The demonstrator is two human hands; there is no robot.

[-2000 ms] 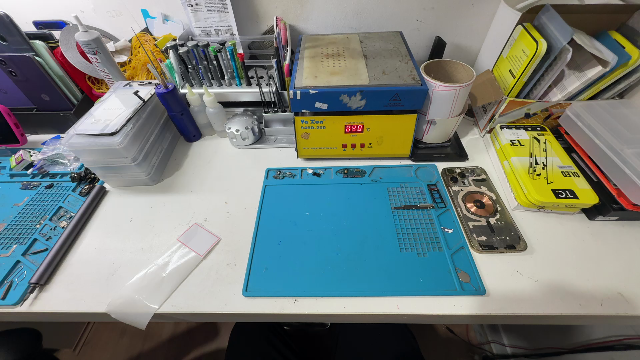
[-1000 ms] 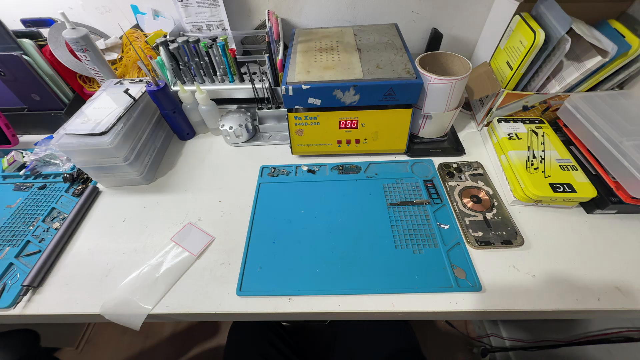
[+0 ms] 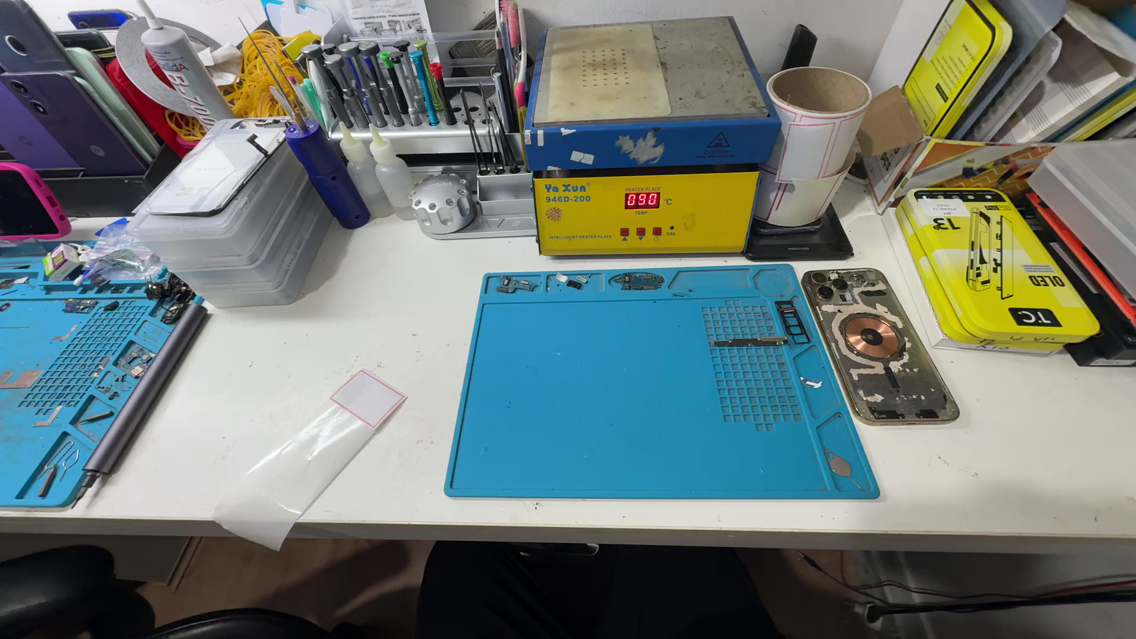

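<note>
Neither my left hand nor my right hand shows in the head view. A blue silicone repair mat (image 3: pixel 595 399) lies flat on the white desk, with small parts in its upper compartments and a thin metal strip (image 3: pixel 749 342) across its grid. Against its right edge lies a smartphone back housing (image 3: pixel 879 346) with a copper charging coil exposed. Behind the mat stands a yellow and blue heater plate (image 3: pixel 648 213), its red display lit at 090. A clear plastic film strip (image 3: pixel 302 461) with a pink-edged label lies left of the mat, its lower end over the desk's front edge.
Stacked clear plastic boxes (image 3: pixel 240 240) stand at the left, near a second blue mat (image 3: pixel 53 355) with a dark cylindrical tool (image 3: pixel 146 390). Behind are a screwdriver rack (image 3: pixel 390 133), a blue tool (image 3: pixel 327 175) and dropper bottles (image 3: pixel 390 177). Paper cups (image 3: pixel 808 142) and yellow tins (image 3: pixel 998 266) stand right.
</note>
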